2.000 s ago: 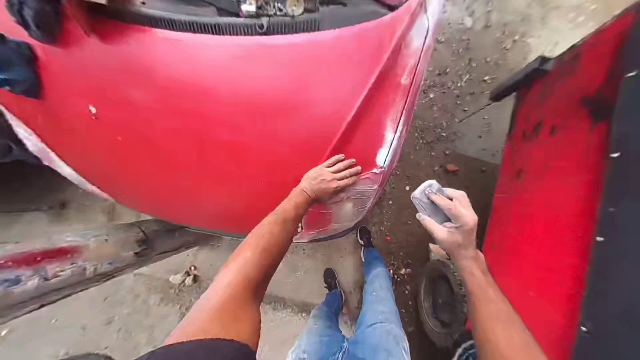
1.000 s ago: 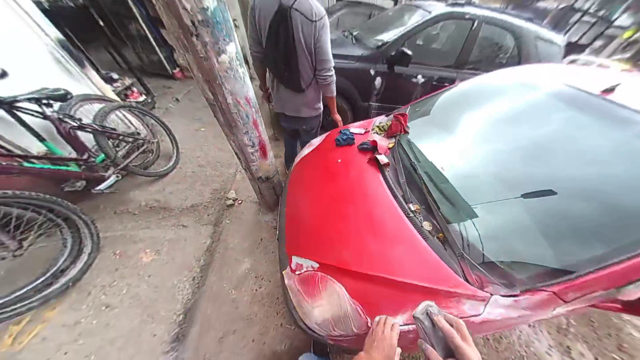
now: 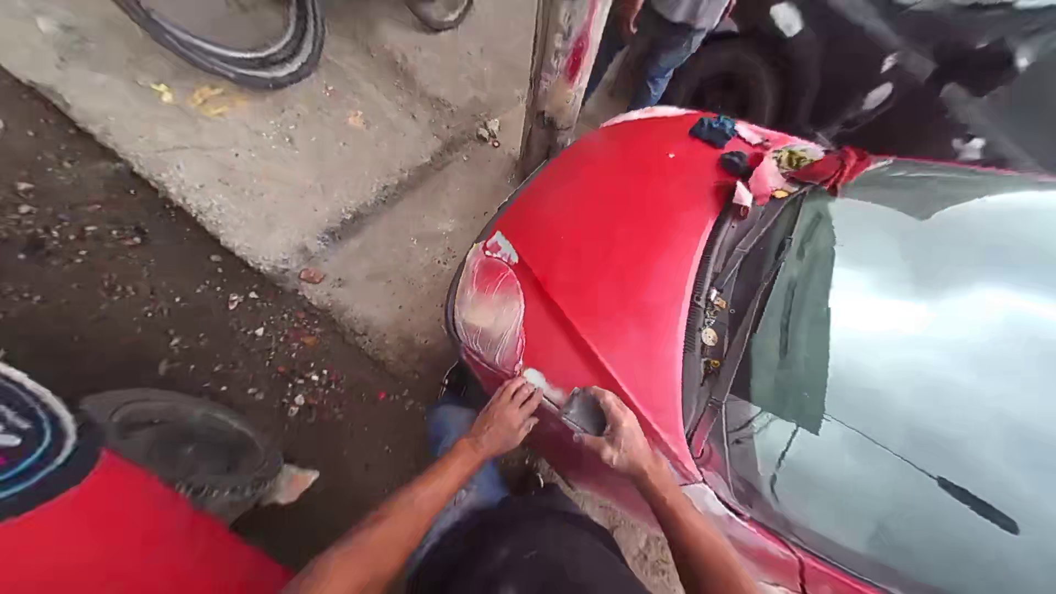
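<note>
A red car's hood [image 3: 610, 247] lies before me, with a whitish filler patch [image 3: 540, 385] on the fender edge behind the headlight [image 3: 490, 309]. My left hand [image 3: 505, 417] rests on that edge just behind the headlight, fingers flat and with nothing seen in it. Close to its right, my right hand [image 3: 619, 433] grips a grey sanding block [image 3: 583, 412] against the fender edge. The block's underside is hidden. Dust whitens the fingers of the right hand.
Crumpled rags [image 3: 767, 177] lie at the hood's far corner by the windshield [image 3: 940, 313]. A painted post [image 3: 569, 66] stands beyond the bumper, near a person in jeans [image 3: 668, 49] and a dark car [image 3: 767, 74]. A tire [image 3: 239, 49] and a red panel [image 3: 124, 528] are at left.
My right hand, held away from the car two seconds ago, is at the fender with the block. My left hand has left the headlight area for the fender edge. The view has swung strongly.
</note>
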